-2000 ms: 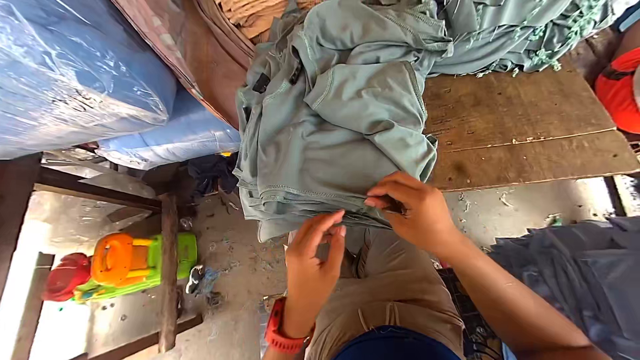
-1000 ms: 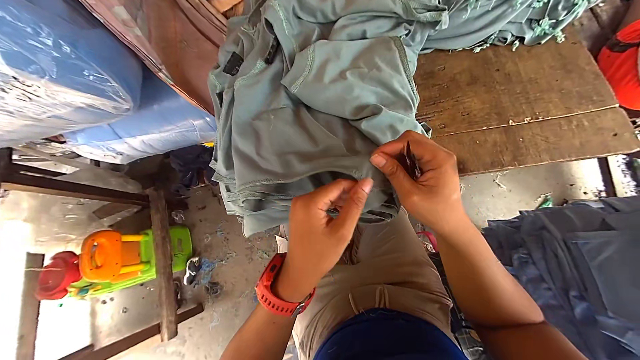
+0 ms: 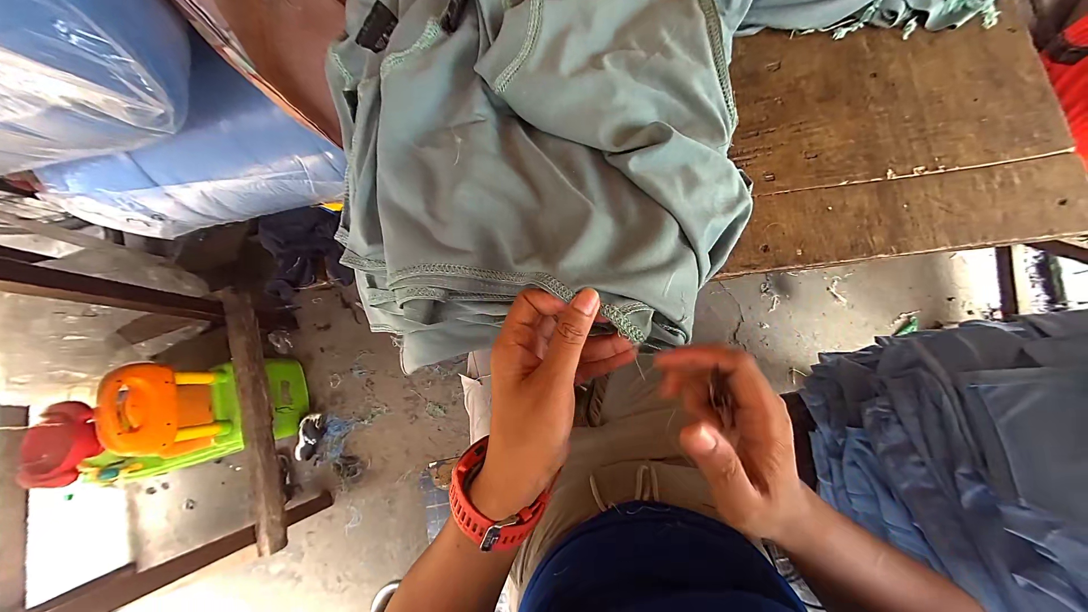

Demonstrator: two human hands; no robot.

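A pile of grey-green sewn garments point(image 3: 544, 187) hangs over the near edge of the wooden bench, with overlocked seams showing. My left hand point(image 3: 552, 357), with a red watch strap on its wrist, pinches the seamed lower edge of the top garment between thumb and fingers. Just right of that edge, my right hand point(image 3: 731, 433) is off the cloth, thumb and fingers apart and partly blurred. A small dark tool, whose kind I cannot tell, lies within its curled fingers. Loose threads hang at the seam between the hands.
The wooden bench point(image 3: 901, 127) extends right. Folded dark grey-blue cloth point(image 3: 1003, 425) is stacked at lower right. Plastic-wrapped blue bundles point(image 3: 212, 144) are at upper left. A wooden frame point(image 3: 255, 425) stands before an orange and green plastic toy point(image 3: 161, 408). Thread scraps litter the floor point(image 3: 382, 425).
My right hand has come away from the garment's edge, where it was close to my left hand a second ago. My left hand still pinches the cloth.
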